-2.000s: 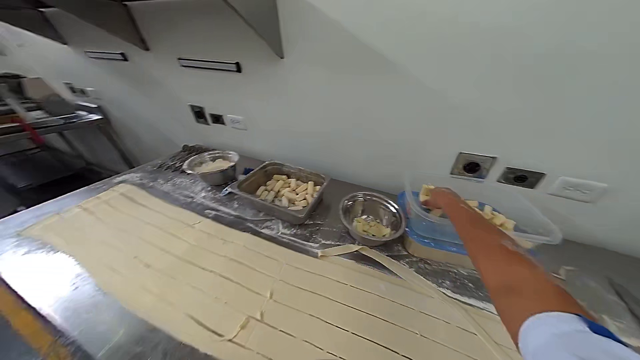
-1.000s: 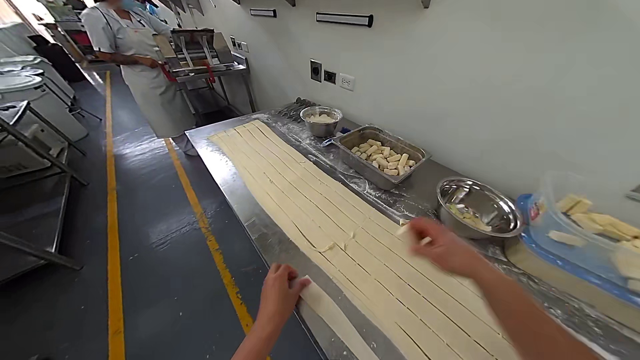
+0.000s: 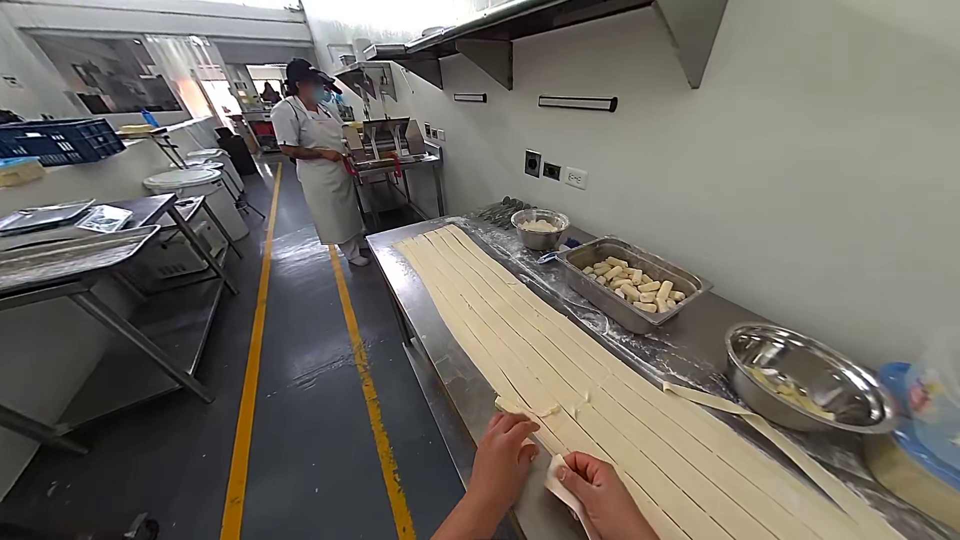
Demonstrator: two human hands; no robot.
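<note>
A long sheet of dough (image 3: 555, 345), cut lengthwise into strips, lies on the stainless steel table. At its near left edge my right hand (image 3: 600, 491) pinches the end of a dough strip (image 3: 559, 484) between thumb and fingers. Just left of it, my left hand (image 3: 504, 461) is at the sheet's edge with its fingers curled by a raised bit of dough (image 3: 525, 406); whether it grips that dough is unclear. A steel pan (image 3: 634, 315) behind the sheet holds short pale sticks (image 3: 637, 281). Right of the pan stands a steel bowl (image 3: 806, 375) with a few pale pieces inside.
A smaller bowl (image 3: 540, 229) of pale food stands by the wall, near a brush-like blue item (image 3: 559, 251). A clear plastic container (image 3: 934, 397) is at the right edge. Across the aisle stands a metal rack table (image 3: 82, 262). A person (image 3: 319, 157) works at a machine farther back.
My right hand has moved from the plastic container to the sheet's left edge, beside my left hand, and now holds a strip end. The view has swung left.
</note>
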